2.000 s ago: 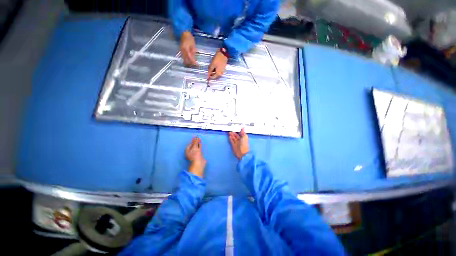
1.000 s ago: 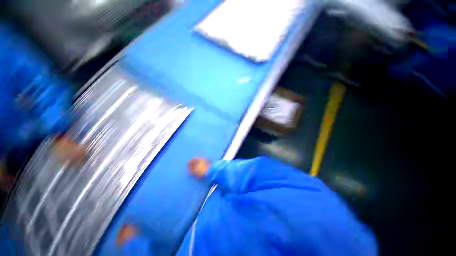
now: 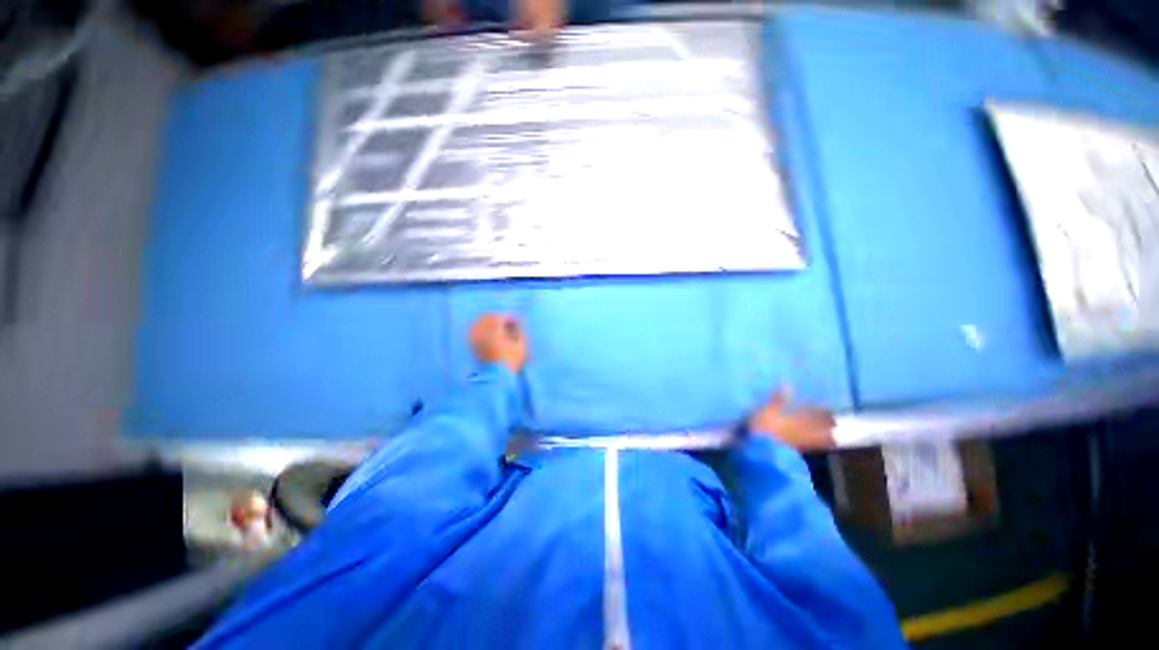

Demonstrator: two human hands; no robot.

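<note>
A display unit with a silver metal back (image 3: 559,165) lies flat on the blue padded line top (image 3: 610,356), its near edge beyond my hands. My left hand (image 3: 498,342) is over the padding just short of that edge, fingers curled; whether it holds something small is too blurred to tell. My right hand (image 3: 791,422) is lower and to the right, at the line side rail (image 3: 966,417), with no object visible in it. Neither hand touches the display unit.
A second display unit (image 3: 1099,229) lies on the padding at the right. Another person's hand (image 3: 539,15) is at the first unit's far edge. An open carton (image 3: 925,489) stands on the floor below the rail, near a yellow floor line (image 3: 991,610). A round reel (image 3: 303,493) is below the line at left.
The view swung right, then came back to the front. Compared with the oldest frame, my right hand has moved from the unit's near edge to the rail. The other person's hands are farther back.
</note>
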